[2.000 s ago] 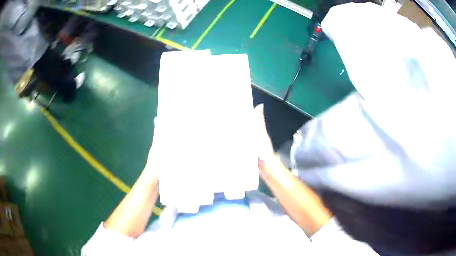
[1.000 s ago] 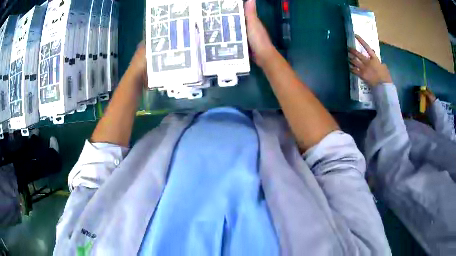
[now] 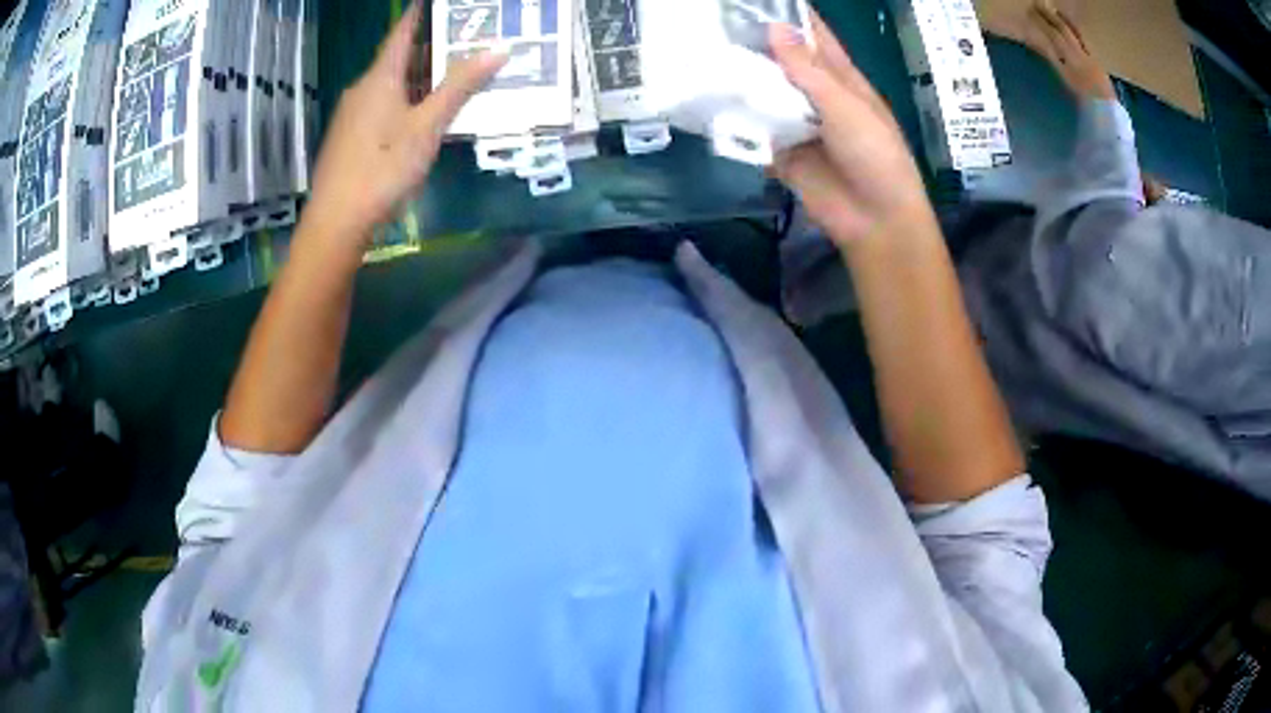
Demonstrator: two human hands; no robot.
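Note:
Several retail cartons [image 3: 502,77] with grey-black print stand side by side at the top centre, their pale hang tabs [image 3: 549,173] towards me. At their right, a white, glare-washed carton [image 3: 718,70] is tilted, one tab showing. My left hand [image 3: 383,132] is at the left side of the group, its thumb over the face of the leftmost carton. My right hand [image 3: 853,132] is closed around the right side of the white carton, thumb on its face. The frame's top edge cuts off the cartons' far ends and some fingertips.
Tight carton rows [image 3: 160,126] with hang tabs stand on the bench at left. One more carton [image 3: 959,84] lies at right. Beyond it are another worker's hand [image 3: 1066,49], grey sleeve [image 3: 1101,181] and a brown cardboard sheet [image 3: 1150,49]. A yellow marking line [image 3: 397,244] runs near the bench edge.
The cartons were held up between both hands, then brought over the bench. The rightmost one is now tilted in my right hand. My left thumb has come over the leftmost carton. The neighbour's hand has left their carton.

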